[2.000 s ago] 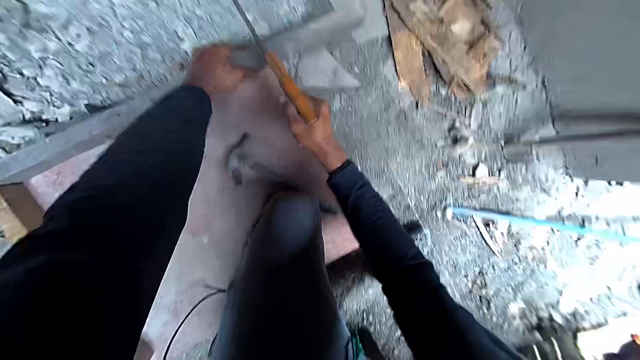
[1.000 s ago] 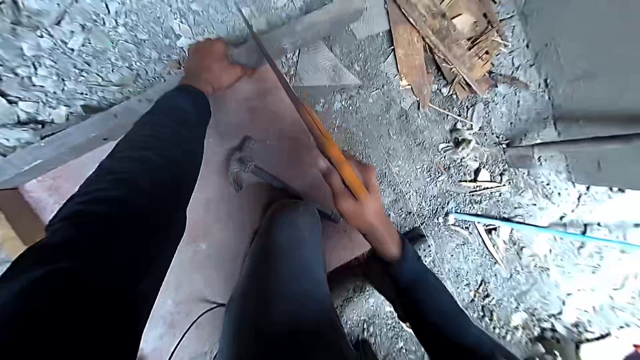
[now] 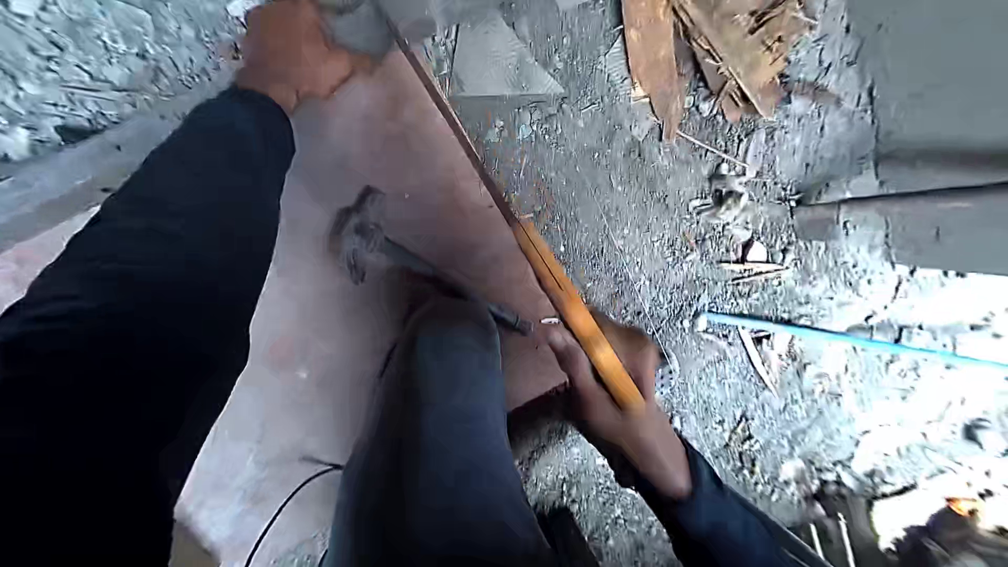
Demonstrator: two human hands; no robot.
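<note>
My right hand (image 3: 622, 386) is closed around the orange handle of a handsaw (image 3: 579, 315), whose thin dark blade runs up and left, edge-on to the view. At the top left my left hand (image 3: 295, 55) grips a grey wooden board (image 3: 358, 27), close to the blade's far end; its fingers are blurred. A claw hammer (image 3: 417, 260) with a dark handle lies on the reddish board (image 3: 425, 169) under my arms, beside my knee.
Gravel and rubble surround the board. Broken wood pieces (image 3: 709, 47) lie at the top right, a blue pipe (image 3: 850, 340) at the right. A black cord (image 3: 287, 504) curves near my leg. A grey slab (image 3: 937, 118) stands at the right edge.
My right hand with the saw has gone up and down along the blade's line; it is now drawn back, lower and farther right than two seconds ago. My left hand stays at the grey board.
</note>
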